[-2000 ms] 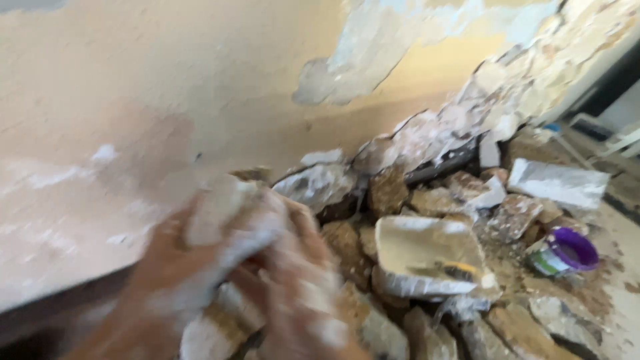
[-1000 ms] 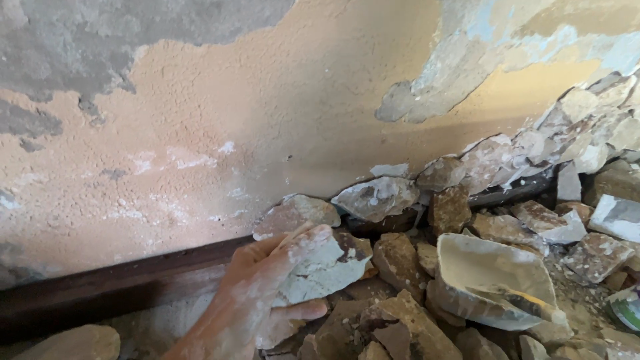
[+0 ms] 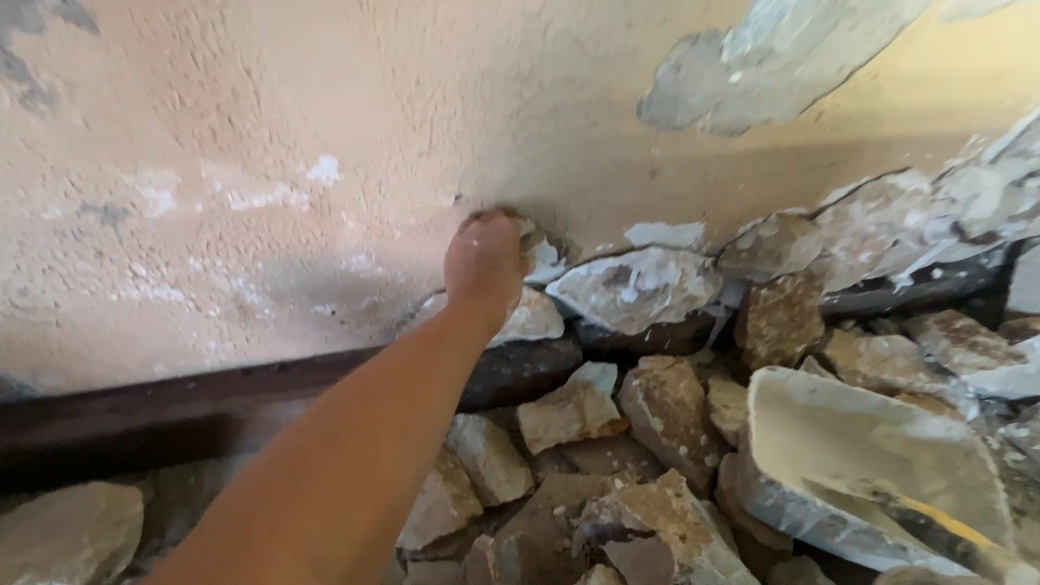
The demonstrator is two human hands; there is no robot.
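Observation:
My left hand (image 3: 486, 253) reaches in from the lower left and presses a small stone (image 3: 543, 257) with white plaster on it against the painted wall (image 3: 366, 146). The fingers hide much of that stone. Below and to the right of the hand, a pale stone (image 3: 532, 315) and a larger plaster-smeared stone (image 3: 638, 286) sit in a row along the wall's foot. My right hand is not in view.
A dark ledge or pipe (image 3: 203, 398) runs along the wall's base. Rubble stones (image 3: 670, 410) lie in front of it. At the right, a white plastic tub (image 3: 873, 431) holds pale paste and a yellow-handled tool (image 3: 934, 520).
The left hand has moved up from the rubble to the wall. Two seconds ago both hands were together around a whitish piece; the right has left the view.

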